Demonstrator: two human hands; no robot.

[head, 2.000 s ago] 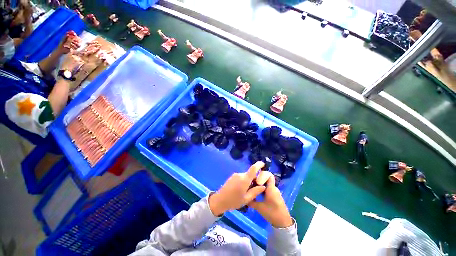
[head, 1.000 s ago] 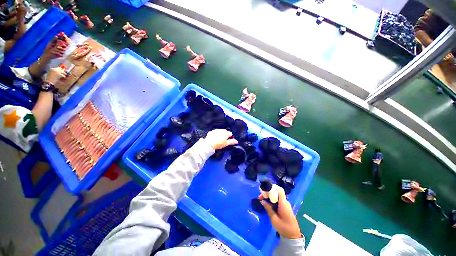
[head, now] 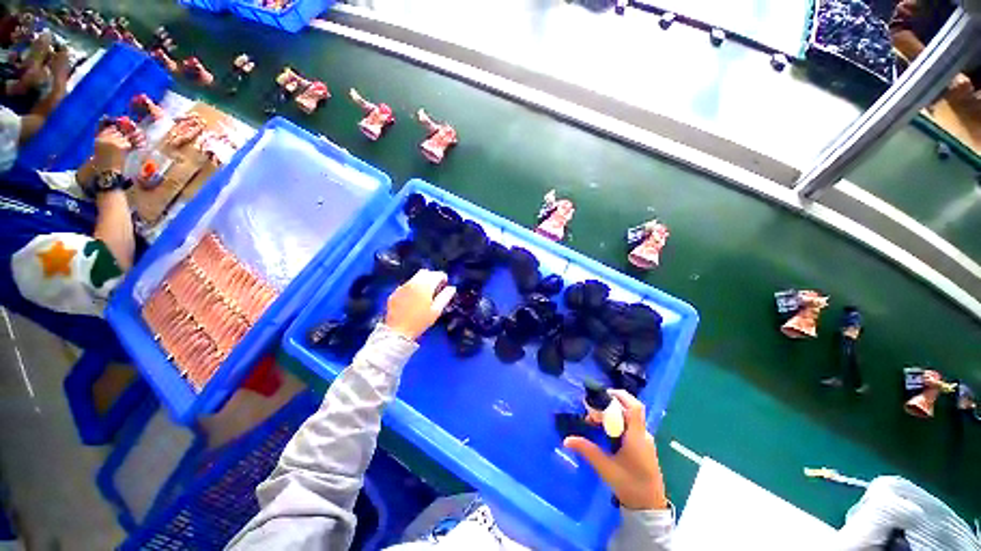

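Observation:
The blue parts tray (head: pixel 473 414) lies in front of me with loose black hair pieces (head: pixel 516 312) heaped along its far side. My left hand (head: pixel 417 306) is over the left part of the heap, its fingers bent at the pieces; whether it grips one cannot be told. My right hand (head: pixel 629 452) is at the tray's near right, holding a dark figure (head: pixel 598 398) with a black top and a pale part showing between the fingers. A black piece (head: pixel 570 424) lies on the tray floor beside this hand.
A lined tray (head: pixel 274 199) with rows of flesh-coloured parts (head: pixel 210 307) adjoins on the left. Beyond, the green belt (head: pixel 495 183) carries pink-and-red figures (head: pixel 649 244) and dark figures (head: pixel 850 347). White paper (head: pixel 742 511) lies at right. A person (head: pixel 65 253) sits at left; a slatted crate (head: pixel 226 484) stands below.
My hands were together at the figure two seconds ago, then parted. My left hand has since shifted left over the heap; my right hand still holds the figure. Belt items have moved right in view.

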